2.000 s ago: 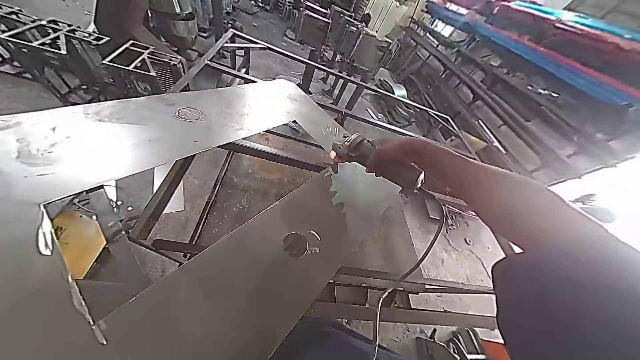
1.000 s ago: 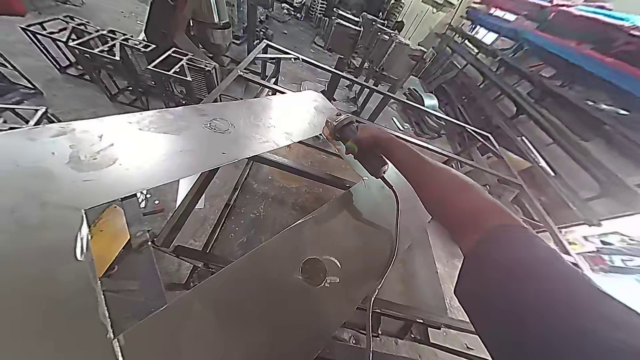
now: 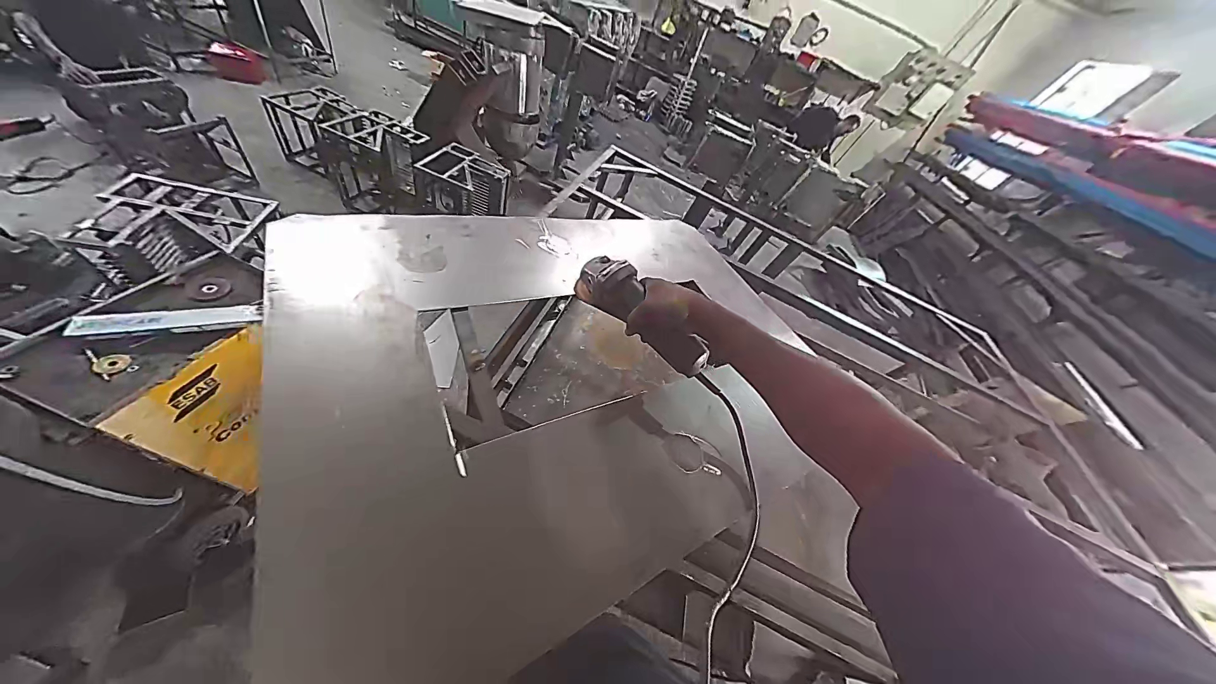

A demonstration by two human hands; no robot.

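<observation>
My right hand (image 3: 665,313) is closed around the body of an angle grinder (image 3: 613,285), right of centre. The grinder's head points up and left, over the inner edge of a large metal sheet (image 3: 351,532) with a cut-out opening. Its power cord (image 3: 750,475) runs down from the rear end toward the bottom of the view. Whether the disc touches the sheet cannot be told. A welded steel frame (image 3: 760,589) shows beneath the sheet. My left hand is not in view.
A yellow panel (image 3: 204,408) with writing and a loose disc (image 3: 209,288) lie at the left. Welded frames (image 3: 465,180) stand behind the sheet. Long metal stock (image 3: 1026,304) is racked at the right. A person (image 3: 822,128) is at the back, another person (image 3: 81,38) at the upper left.
The grinder in my right hand has moved from the far corner of the sheet to the inner edge of the opening. The view has swung left.
</observation>
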